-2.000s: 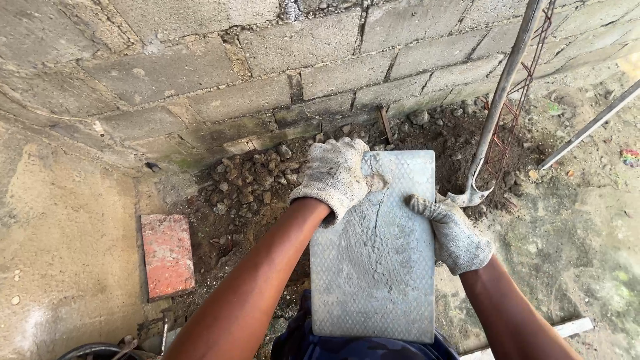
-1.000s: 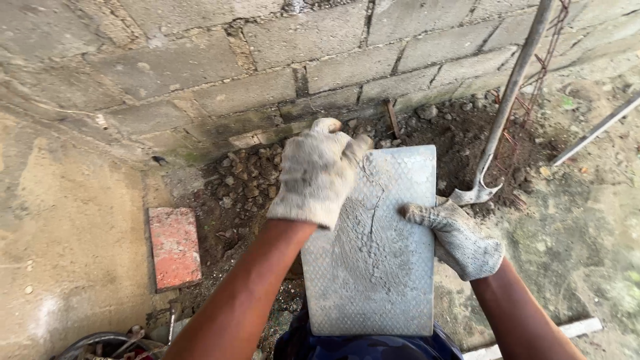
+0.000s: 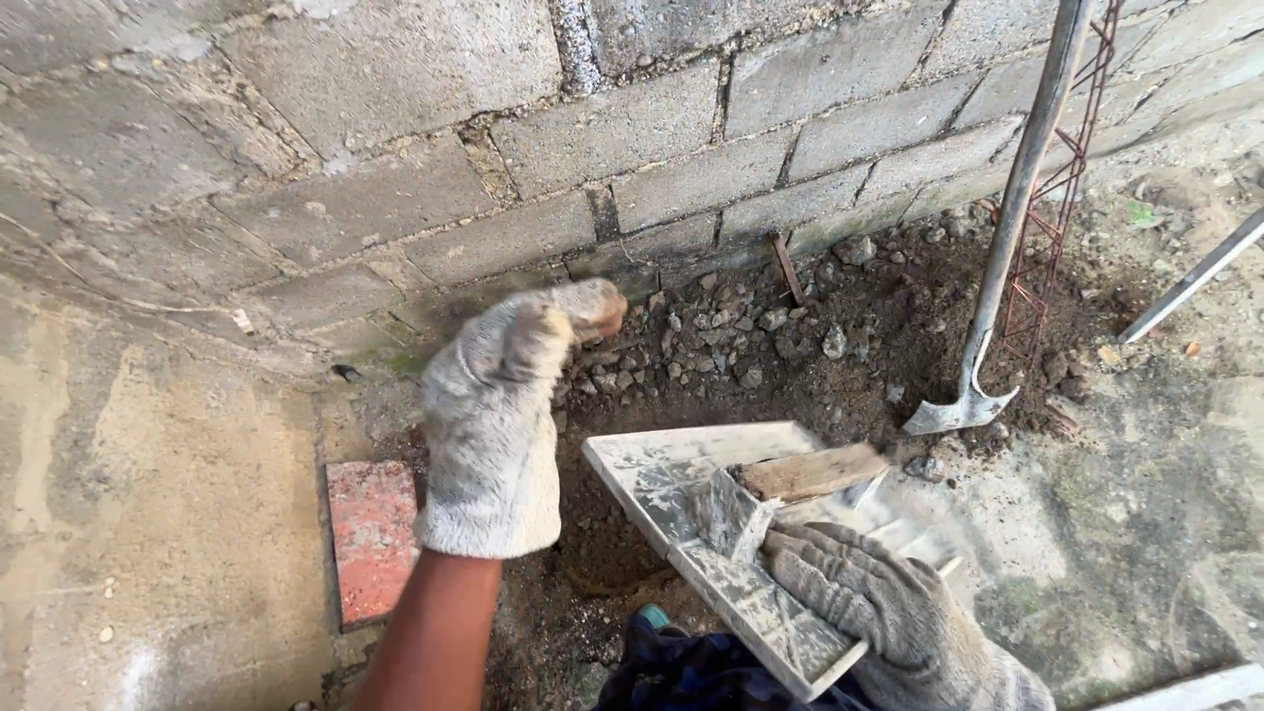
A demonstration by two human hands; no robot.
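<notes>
A rectangular plasterer's hawk [image 3: 671, 484] is tilted so that its back faces me, its wooden handle [image 3: 815, 472] set on a mortar-smeared bracket. Just below that handle my right hand [image 3: 869, 602], in a dirty knitted glove, holds the board near its lower right part. My left hand [image 3: 504, 405], gloved too, is raised to the left of the board and does not touch it; its fingers are curled and a bare fingertip shows at the glove's end. Whether anything lies inside those fingers cannot be seen.
A concrete block wall [image 3: 612, 128] runs across the back, with rubble and soil [image 3: 731, 346] along its foot. A shovel [image 3: 1017, 227] stands at the right beside a rusty rebar lattice [image 3: 1062, 197]. A red brick [image 3: 373, 538] lies at left, a metal bar [image 3: 1195, 276] far right.
The board has turned over, from its mortar-marked flat face to its handle side. My left hand has come off it and moved left. My right hand keeps hold.
</notes>
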